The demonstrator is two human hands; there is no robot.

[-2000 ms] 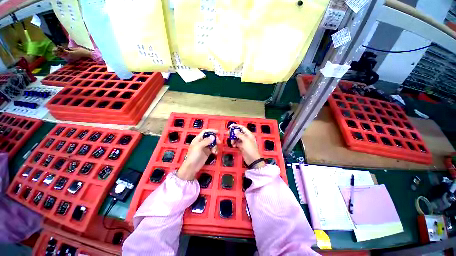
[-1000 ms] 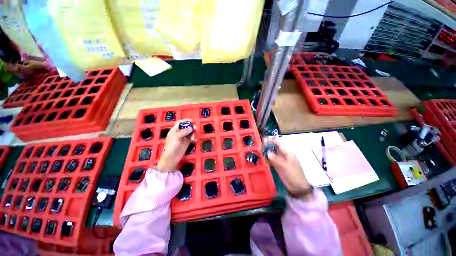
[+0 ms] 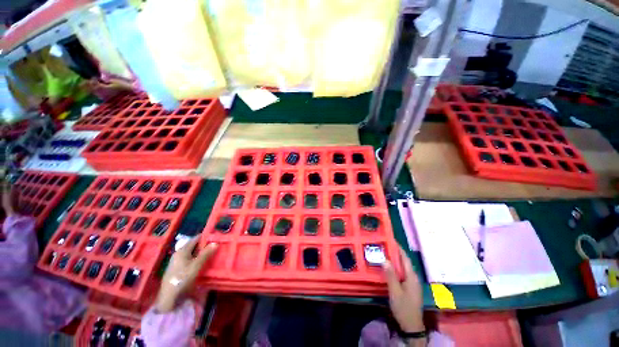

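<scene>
A red compartment tray (image 3: pixel 265 244), on top of a stack, lies in front of me with dark watch heads (image 3: pixel 311 257) in most pockets. Two pockets at its near left are empty. A watch head with a bright white face (image 3: pixel 374 254) sits in the near right pocket. My left hand (image 3: pixel 178 274) holds the tray's near left corner. My right hand (image 3: pixel 405 290) holds its near right corner, fingers partly hidden by the rim. Neither hand holds a watch head that I can see.
A second filled red tray (image 3: pixel 153 251) lies tilted at left, stacked trays (image 3: pixel 197 146) behind it. A metal post (image 3: pixel 414 108) stands right of centre. Paper sheets (image 3: pixel 441 251) with a pen (image 3: pixel 482 236) lie at right, another red tray (image 3: pixel 536 177) beyond. A person's pink sleeve (image 3: pixel 20 247) shows at far left.
Both hands have let go of the watch heads they held and moved to the tray's near corners. The near right pocket, empty one second ago, now holds a bright-faced watch head. The view has shifted left.
</scene>
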